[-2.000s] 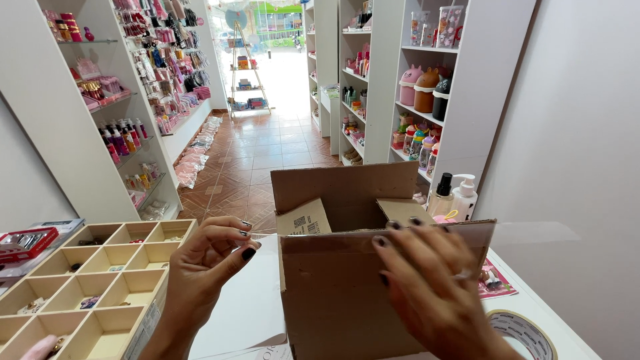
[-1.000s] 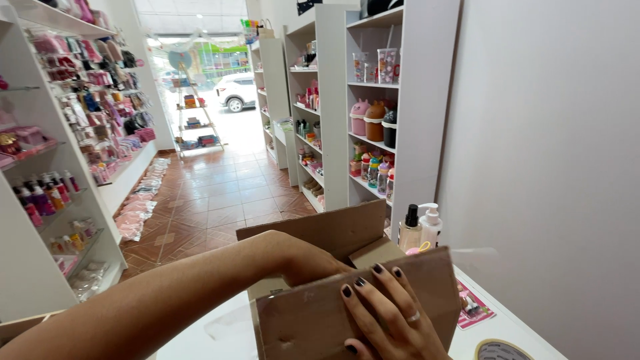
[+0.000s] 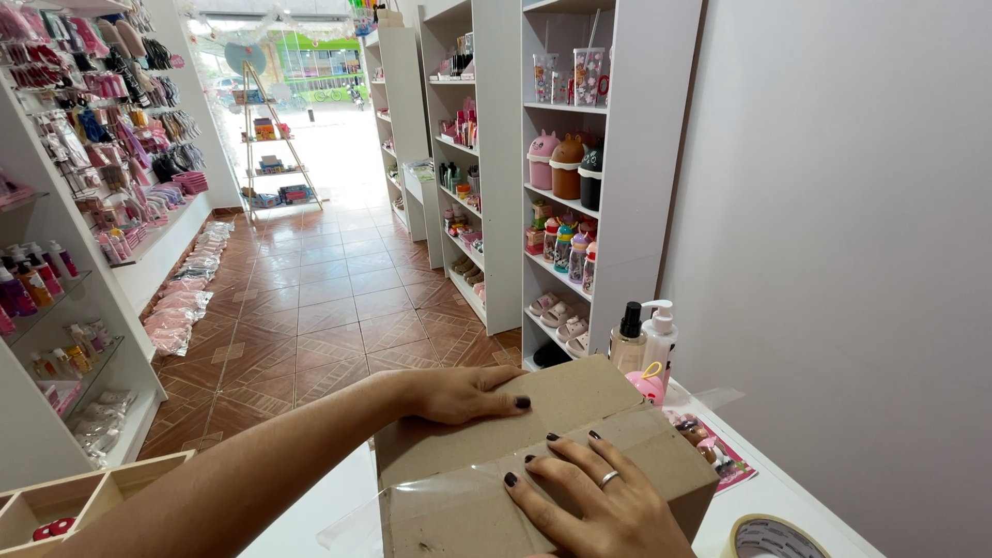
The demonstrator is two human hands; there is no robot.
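A cardboard box (image 3: 573,395) stands on the white counter with its top flaps folded down. My left hand (image 3: 465,395) lies across the far flap, thumb stretched toward the middle. On the near flap rests my right hand (image 3: 593,496), fingers spread, a ring on one finger. A strip of clear packing tape (image 3: 442,488) runs along the near flap; its loose ends stick out past the box on both sides. Neither hand grips anything; both press flat on the cardboard. A tape roll (image 3: 777,536) lies at the lower right, partly cut off by the frame.
Pump and spray bottles (image 3: 659,333) and a pink round item (image 3: 647,385) stand behind the box. A printed sheet (image 3: 717,457) lies to its right. A wooden compartment tray (image 3: 101,496) is at the lower left. Shelving (image 3: 643,155) and a wall are beyond.
The box's flaps stood up and are now folded down. My left hand has gone from inside the box, behind its raised flap, to the top of the far flap.
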